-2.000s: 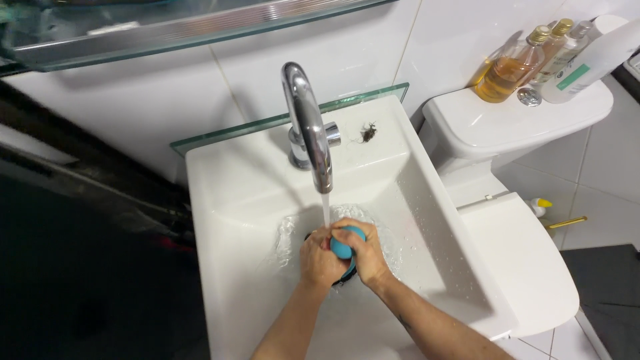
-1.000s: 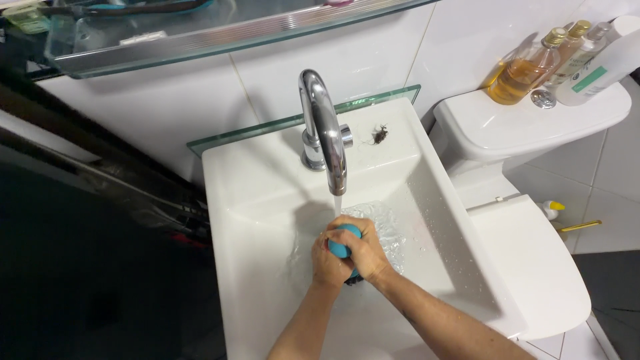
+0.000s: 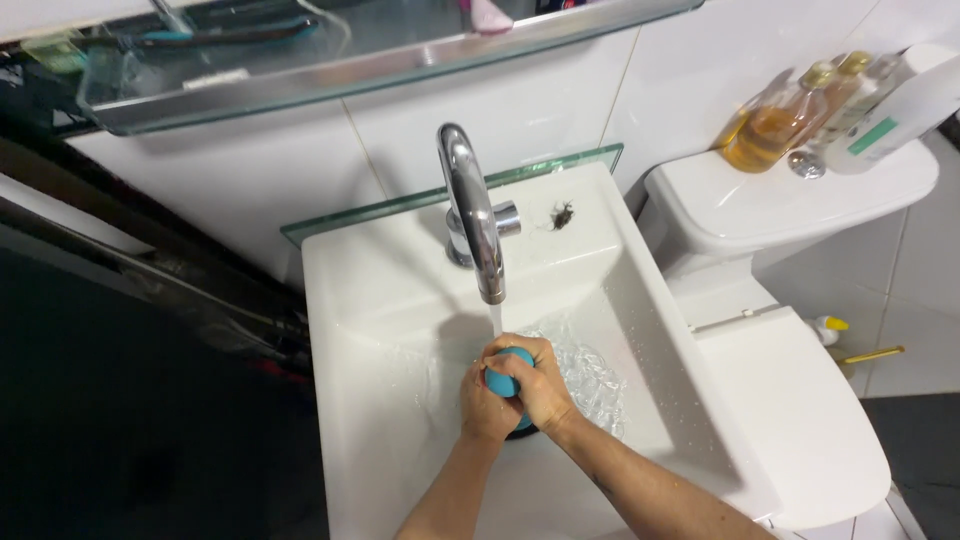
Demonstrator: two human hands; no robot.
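Observation:
Both my left hand (image 3: 487,405) and my right hand (image 3: 536,379) are closed around a blue handle-like object (image 3: 502,381) low in the white washbasin (image 3: 367,450). Its rounded blue end shows between my fingers. Below my hands a bit more blue and a dark, curved edge show; the rest is hidden. Water runs from the chrome faucet (image 3: 480,225) onto my hands and ripples in the basin to their right. My right thumb lies across the blue end, and my left hand wraps it from the left.
A dark clump of hair (image 3: 562,216) lies on the basin's ledge right of the faucet. A glass shelf (image 3: 390,67) juts out above. On the right stands a toilet, its cistern lid (image 3: 795,202) bearing an amber bottle (image 3: 772,124), a white bottle (image 3: 885,124) and others.

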